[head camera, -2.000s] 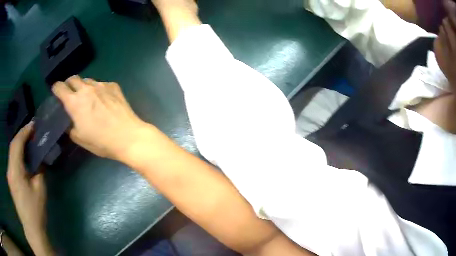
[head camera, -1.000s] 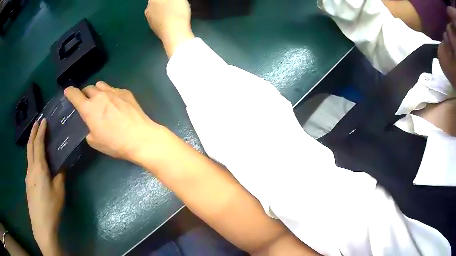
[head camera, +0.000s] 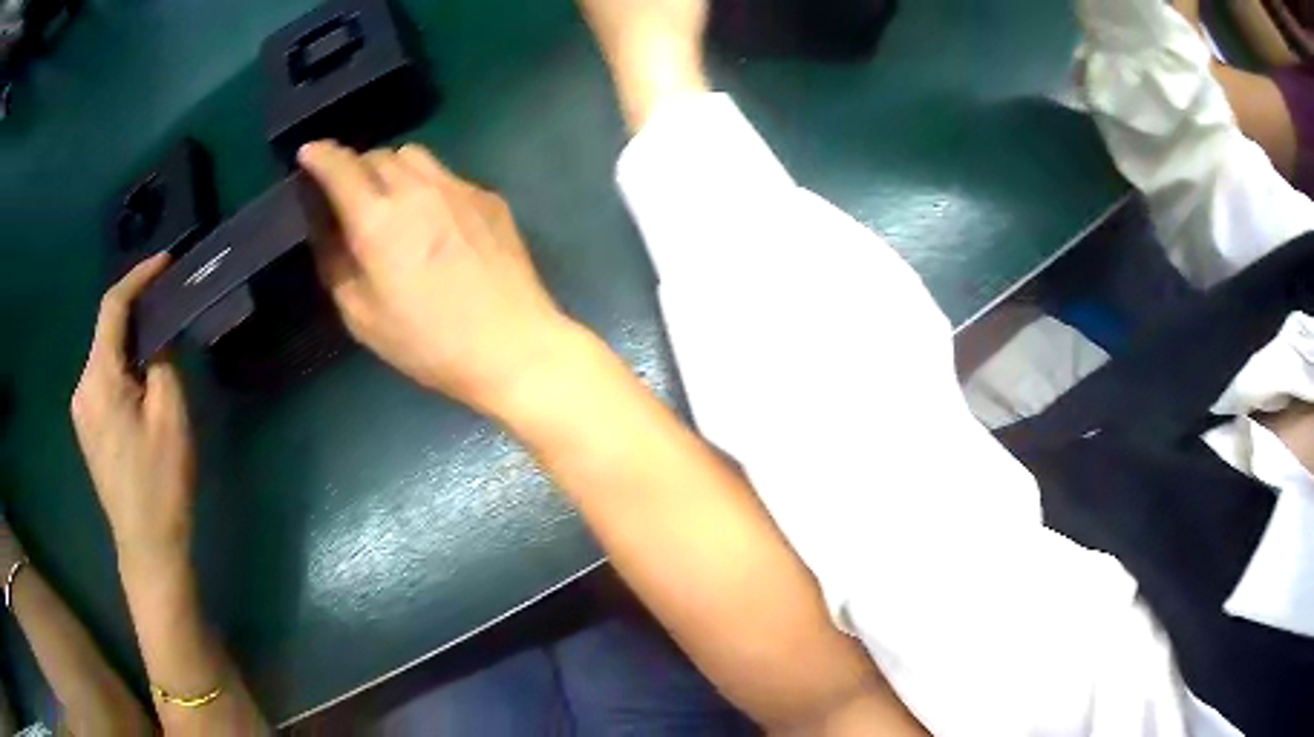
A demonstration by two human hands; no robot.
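Note:
A black retail box is between my hands at the left, its lid panel raised at a slant, with small pale lettering and a short flap below. My left hand holds the lid's left end with the fingertips. My right hand grips the lid's right end and the box side; its palm and some fingers hide that end. The inside of the box is not visible.
Two black boxes with ring-shaped recesses stand beyond my hands, one upper, one left. A neighbour's white sleeve reaches across at right; its hand is near a dark object. Another person's braceleted arm is lower left.
The view has shifted, so everything sits further right. The lid panel, which showed its printed face broadly a second ago, is now tilted and foreshortened, with the flap and box visible below.

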